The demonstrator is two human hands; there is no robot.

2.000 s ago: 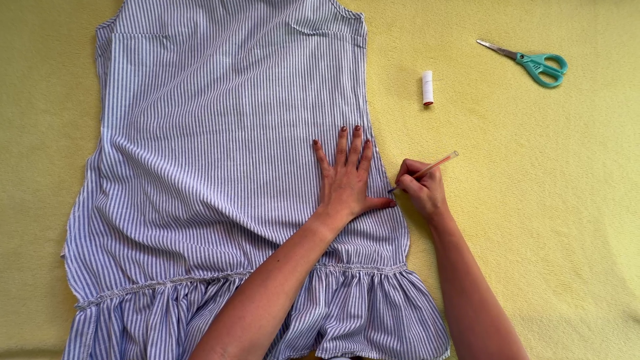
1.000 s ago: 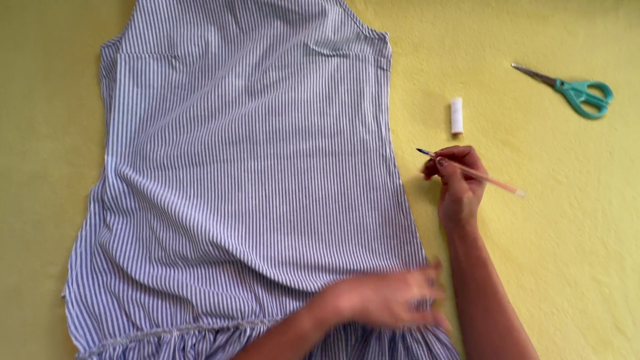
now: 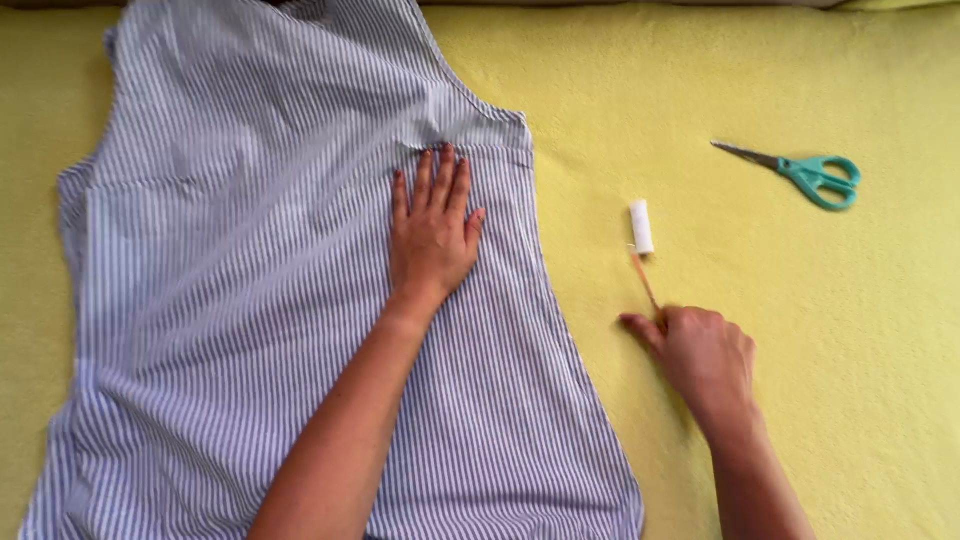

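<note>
A sleeveless blue-and-white striped garment (image 3: 480, 360) lies spread out, creased at the left and lower part. My left hand (image 3: 435, 236) rests flat on its upper right area, fingers apart, just below a horizontal seam. To the right of the garment, my right hand (image 3: 697, 352) is closed around a slim orange-pink pen (image 3: 644, 279), whose far end points up toward a white spool of thread (image 3: 641, 226). The pen's other end is hidden in the hand.
Teal-handled scissors (image 3: 817, 178) lie at the upper right, blades pointing left. Everything rests on a yellow fleecy cloth (image 3: 847, 360). A darker edge runs along the top of the view.
My left hand has moved from the garment's gathered lower part up to its upper right. My right hand has turned, and the pen now points upward. The view has shifted up along the garment.
</note>
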